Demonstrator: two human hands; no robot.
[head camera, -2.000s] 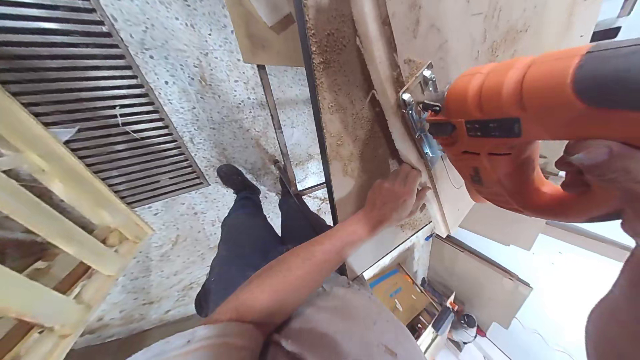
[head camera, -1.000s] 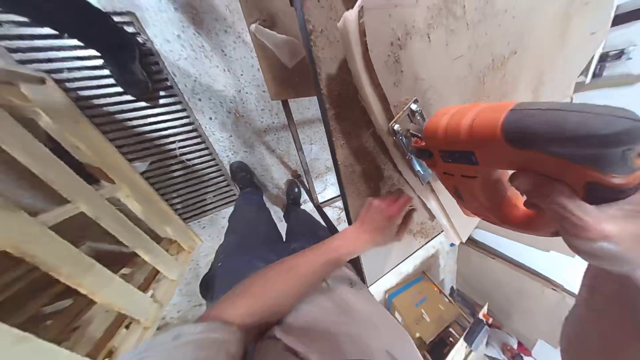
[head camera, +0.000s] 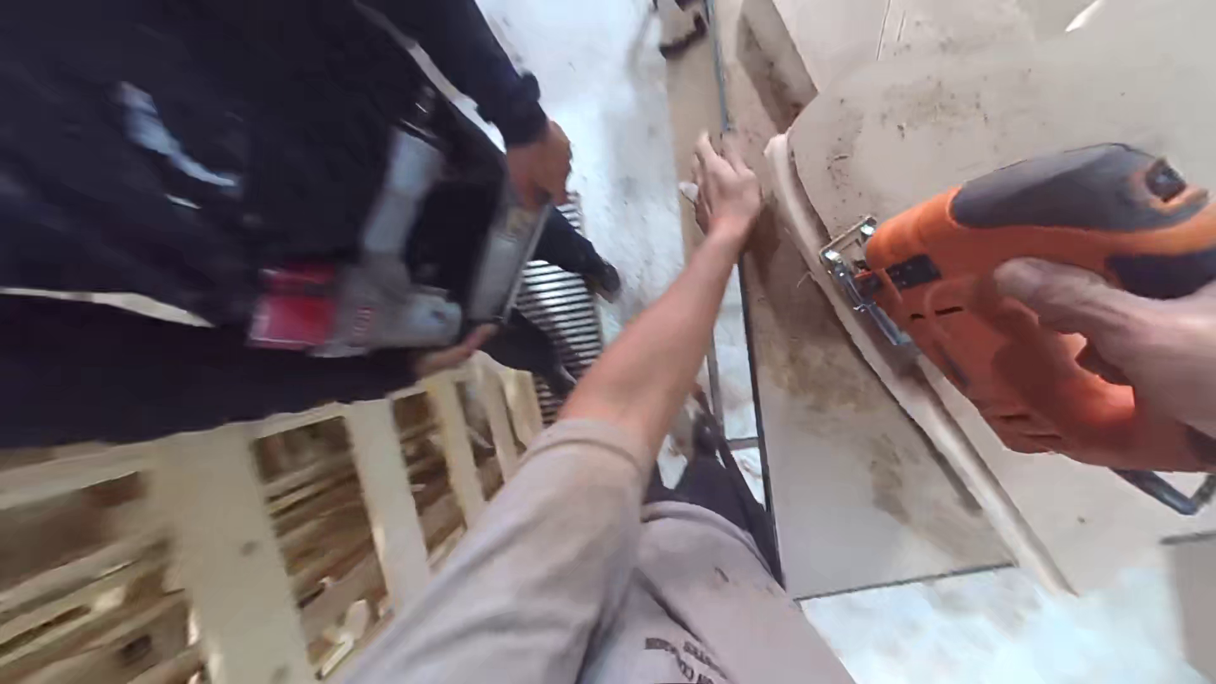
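My right hand (head camera: 1121, 332) grips the handle of an orange and black jigsaw (head camera: 1026, 275) at the right. The jigsaw's metal shoe lies at the curved edge of a pale wooden board (head camera: 950, 123). Along that curve runs a narrow wooden strip (head camera: 879, 375), with sawdust near it. My left hand (head camera: 727, 185) is at the far long edge of the dusty workbench top (head camera: 817, 418), its fingers apart; whether it presses on the surface cannot be told. The jigsaw's blade is hidden.
A person in dark clothes (head camera: 313, 123) stands close at the left, holding a tool with grey and red parts (head camera: 361, 309). Below is a slatted wooden frame (head camera: 370, 446) with wood pieces inside. A metal floor grate (head camera: 560, 304) lies behind the person.
My left hand has moved from beside the curved strip to the bench's edge, farther up. A person has come close at the left. The view has turned.
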